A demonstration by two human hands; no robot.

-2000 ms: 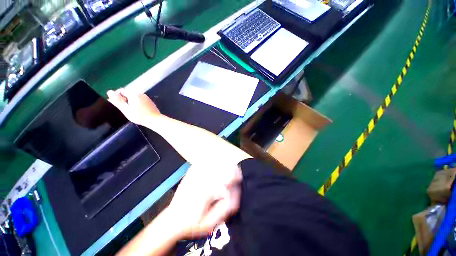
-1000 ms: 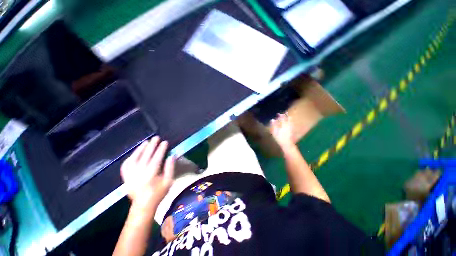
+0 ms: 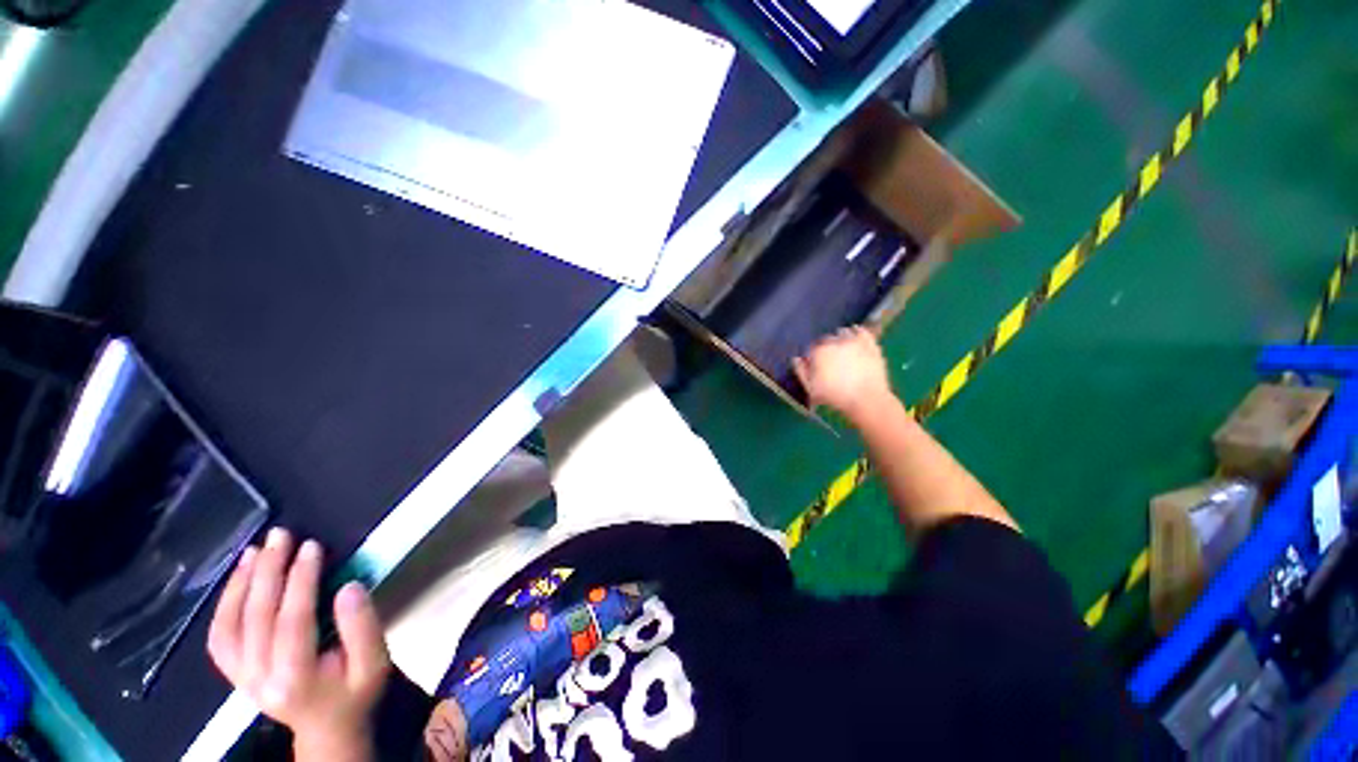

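A dark glossy laptop (image 3: 127, 514) lies at the left on the black mat, cut off by the picture's left side. My left hand (image 3: 291, 633) is at the bench's front edge beside the laptop's near corner, fingers apart, holding nothing. My right hand (image 3: 846, 372) reaches into the near right side of an open brown cardboard carton (image 3: 935, 191) beside the bench. Dark flat items (image 3: 789, 298) with small white marks lie inside the carton. My right fingertips are bent down at these items; whether they grip one is hidden. A silver panel (image 3: 514, 127) lies flat on the mat.
The bench's pale front edge (image 3: 447, 484) runs between my body and the mat. A black tray (image 3: 834, 45) is at the top. A blue rack (image 3: 1221, 596) and small cartons (image 3: 1269, 432) stand at the right, past yellow-black floor tape (image 3: 1110, 223).
The view has shifted, showing the silver panel larger and less of the laptop. My right hand has come down to the carton. My left hand stays near the laptop's front edge.
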